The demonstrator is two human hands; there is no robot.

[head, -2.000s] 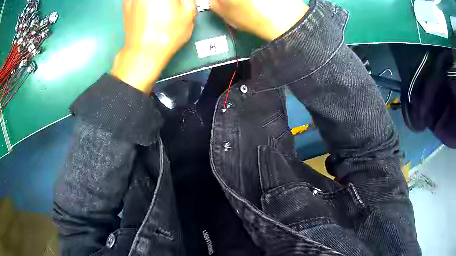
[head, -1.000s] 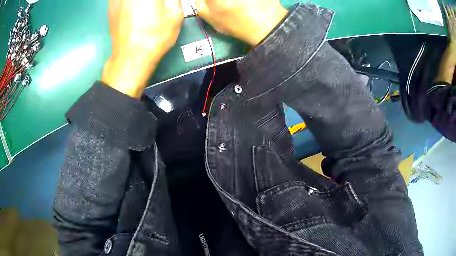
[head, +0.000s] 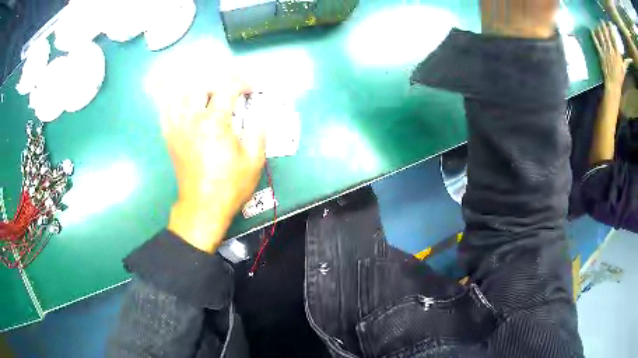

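Note:
My left hand (head: 213,150) is over the bench, its fingers on a white plastic housing (head: 282,133) that glare partly washes out. A red lead wire (head: 273,203) runs from the housing over the bench edge, past the white label (head: 259,202), and hangs against my dark clothing. My right hand (head: 520,15) is raised at the top right, cut off by the frame edge; its fingers are out of view, so I cannot tell whether it holds anything.
White housings (head: 77,73) are heaped at the upper left. A red wire bundle (head: 28,203) with silvery ends lies at left. A yellow-green and grey parts box (head: 287,19) stands at the back. Another person's hand (head: 613,59) and sleeve are at right.
The view has tilted up, showing more bench. My right hand has left the held piece and moved far right. My left hand stays at the piece, where the white housing now shows.

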